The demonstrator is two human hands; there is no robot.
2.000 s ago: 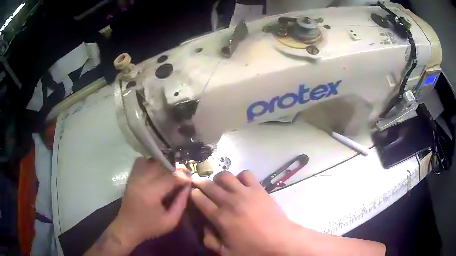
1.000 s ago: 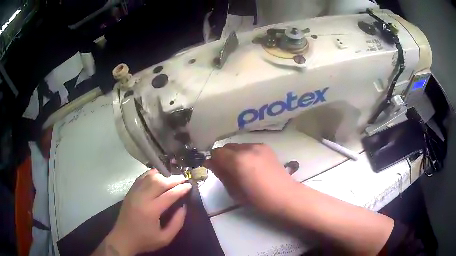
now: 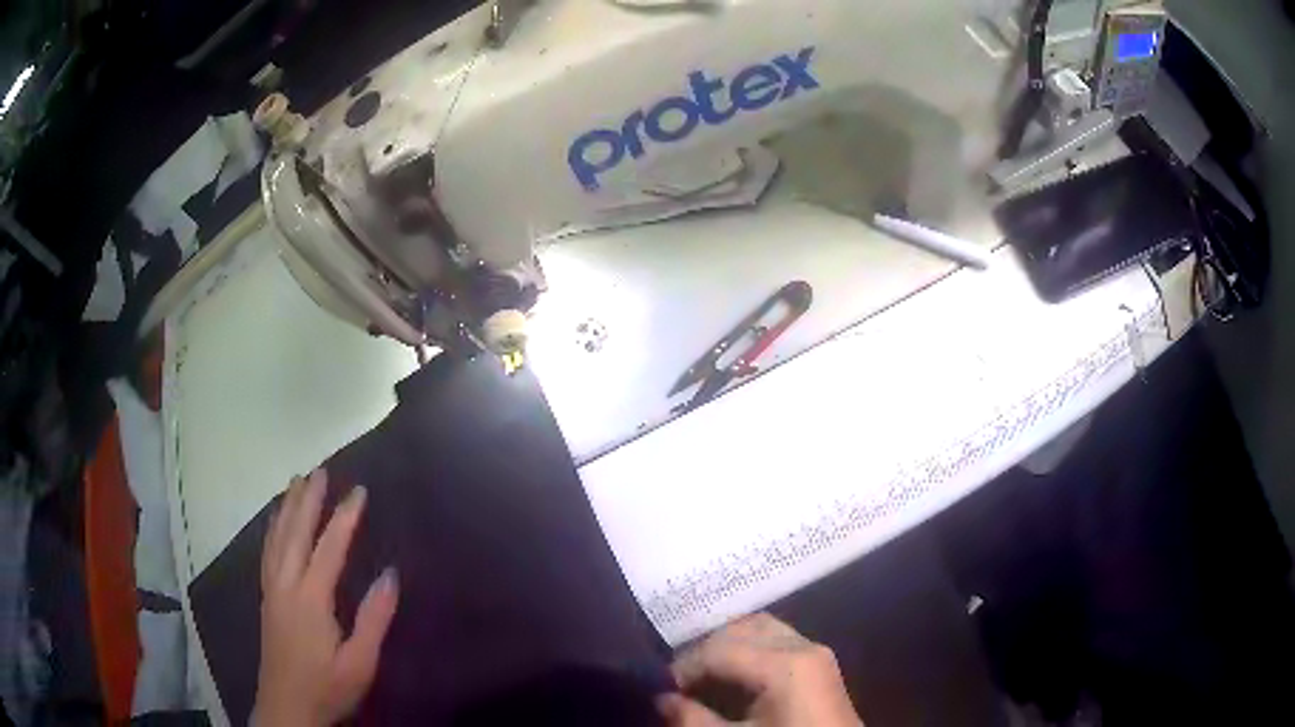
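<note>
A dark fabric panel (image 3: 483,526) lies on the left of the table, its far narrow end at the presser foot (image 3: 509,338) of the cream sewing machine (image 3: 668,121). My left hand (image 3: 320,597) rests on the panel's left part, fingers spread, palm down. My right hand (image 3: 760,675) is at the bottom, with thumb and fingers closed on the panel's right edge, near the table's front edge. The hand is partly cut off by the picture's edge.
Thread snips (image 3: 741,345) lie right of the needle. A pale stick (image 3: 930,242) lies under the machine arm. A flat black rectangle (image 3: 1101,227) is at the right end. An orange rim (image 3: 111,526) and white scraps (image 3: 178,178) are at the left. Dark cloth hangs past the front edge.
My right hand has left the needle area and taken the panel's near right edge. My left hand has moved back from the foot onto the cloth. More panel shows; the view has shifted.
</note>
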